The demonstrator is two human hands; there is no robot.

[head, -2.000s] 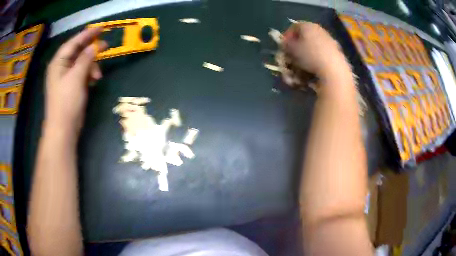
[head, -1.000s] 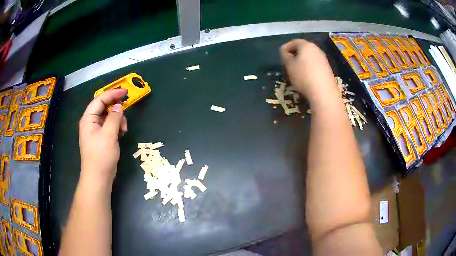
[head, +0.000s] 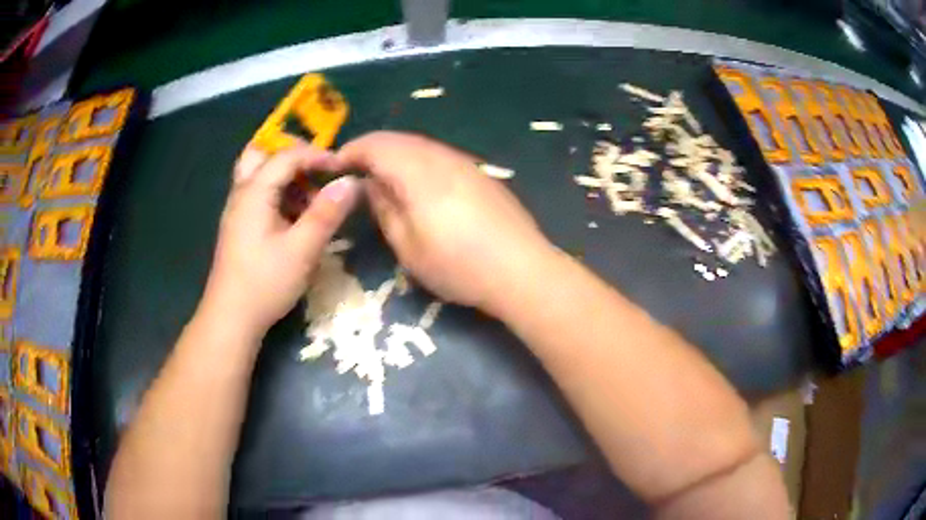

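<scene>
A yellow-orange housing stands out tilted beyond my left hand, which holds it by its near end. My right hand is beside the left hand, and its fingertips meet the left fingers at the housing's near end. Whether the right fingertips pinch something small is hidden. The near pile of cream strips lies on the dark bench just below both hands, its upper part near my left wrist.
A scattered pile of strips and dark bits lies at the right. A few loose strips, one near the middle, lie beyond my hands. Trays of yellow housings stand left and right. A cardboard box is below right. A pale rail borders the bench.
My right hand has come from the right-hand pile across to my left hand. The left hand has moved a little right, and the housing in it is now more steeply angled.
</scene>
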